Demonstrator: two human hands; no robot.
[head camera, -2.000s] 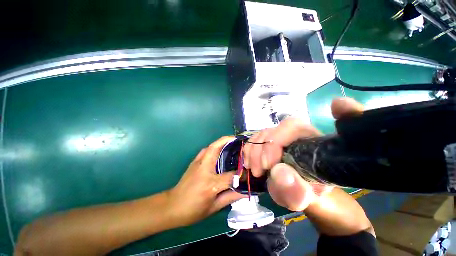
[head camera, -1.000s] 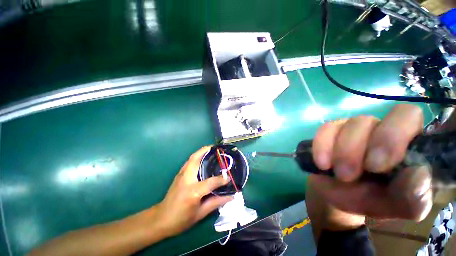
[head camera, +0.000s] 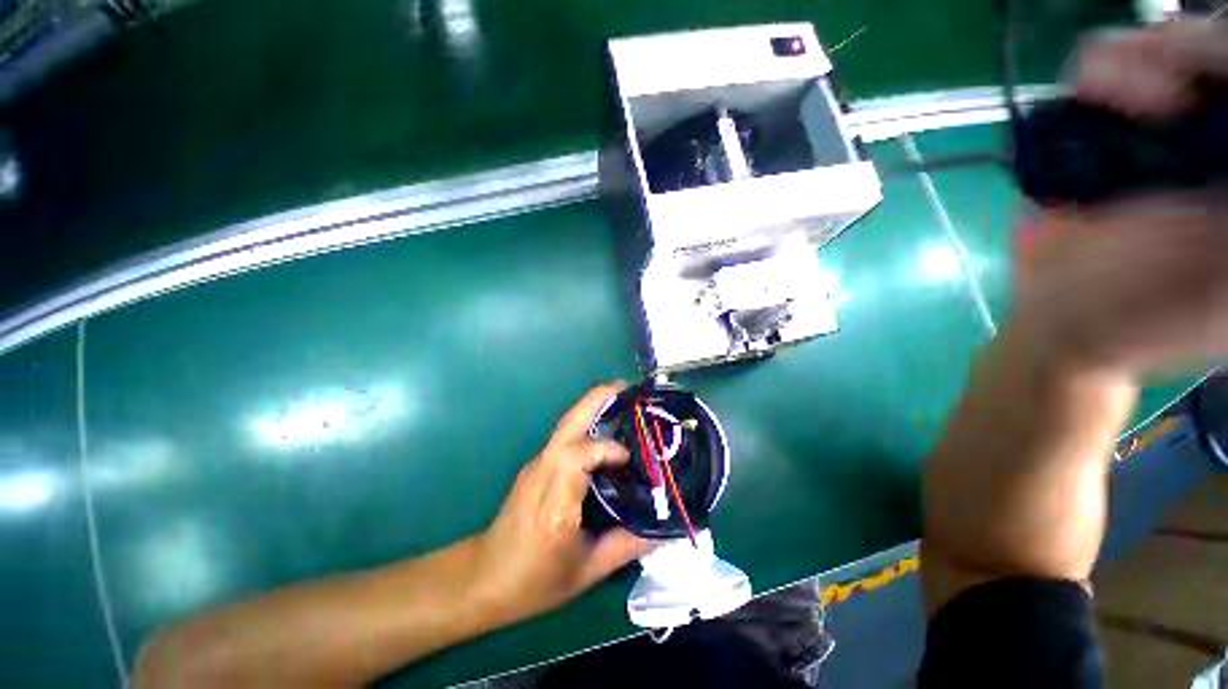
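Observation:
My left hand (head camera: 546, 505) holds the round white camera housing (head camera: 726, 464) from its left side, open end up. A black inner holder (head camera: 694, 471) fills it, with red lead wires (head camera: 673, 478), a short white wire and a small white connector plug (head camera: 660, 503) on top. The white mounting bracket (head camera: 687, 584) is joined at the near side. My right hand (head camera: 1145, 256), blurred and cut off by the right edge, is closed around the black electric screwdriver (head camera: 1098, 151), whose thin bit points left, away from the housing.
The white and black screw feeder (head camera: 754, 202) stands just beyond the housing, with a small red switch. A silver rail (head camera: 404, 213) runs behind it across the green bench (head camera: 310, 337). A black cord (head camera: 1010, 54) hangs at the upper right. The bench's near edge is at the bottom.
The screwdriver was over the housing, then moved right, and is now up at the far right beyond the feeder. My left hand still holds the housing; the wires and plug inside are uncovered.

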